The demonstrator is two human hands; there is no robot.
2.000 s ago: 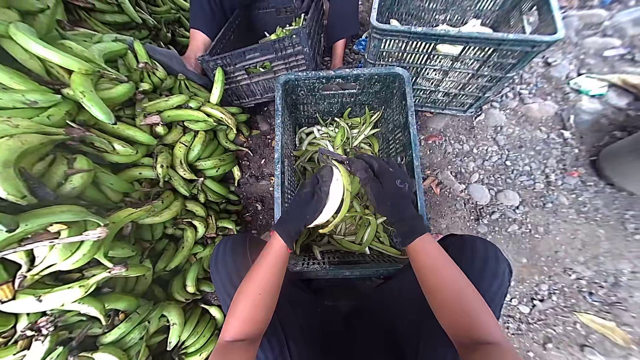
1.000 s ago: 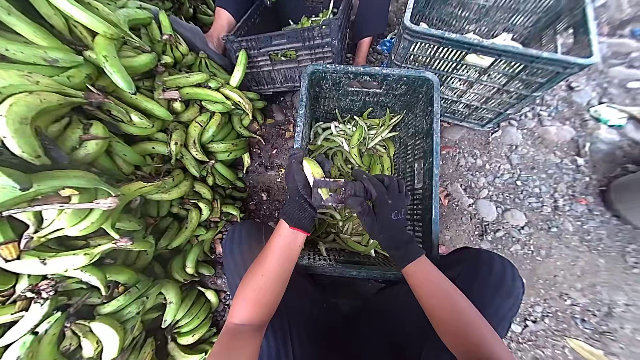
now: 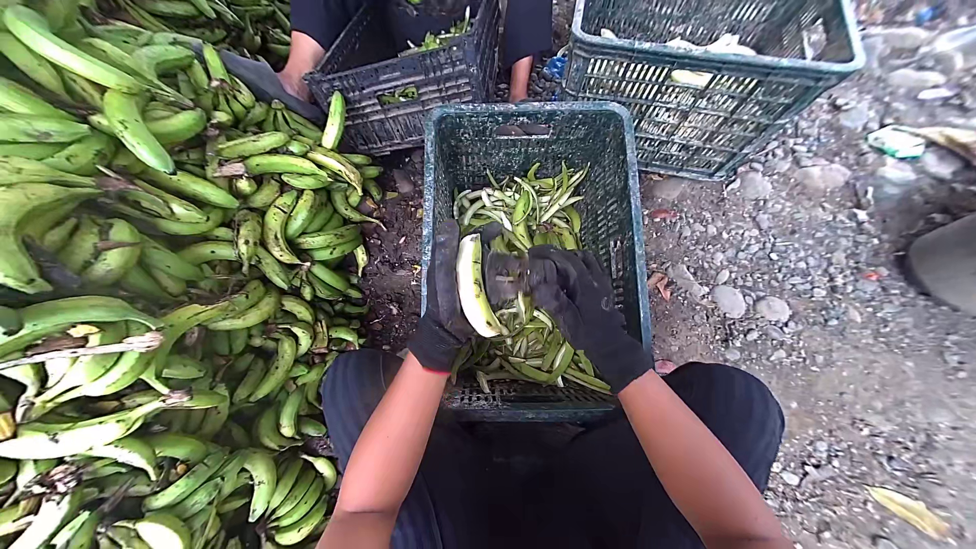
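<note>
My left hand (image 3: 446,301), in a black glove, holds a partly peeled green plantain (image 3: 474,286) upright over the crate, its pale flesh showing along one side. Just right of the plantain, my right hand (image 3: 583,309), gloved as well, is closed on a dark, flat tool (image 3: 507,278), blurred, that looks like a blade. Below both hands is a green plastic crate (image 3: 642,305) with strips of green plantain peel (image 3: 541,206) heaped inside. My gloves hide part of the peel and the tool's grip.
Unpeeled green plantains (image 3: 282,221) are piled high along the left. Beyond my crate stand a black plastic crate (image 3: 404,95) with peel, beside another person's legs and hand (image 3: 293,80), and a larger green crate (image 3: 686,99) holding pale pieces. Stones (image 3: 728,301) lie on the right.
The plantain, tilted and mostly covered by the tool one second ago, now stands more upright with its pale side showing. The tool has moved to its right.
</note>
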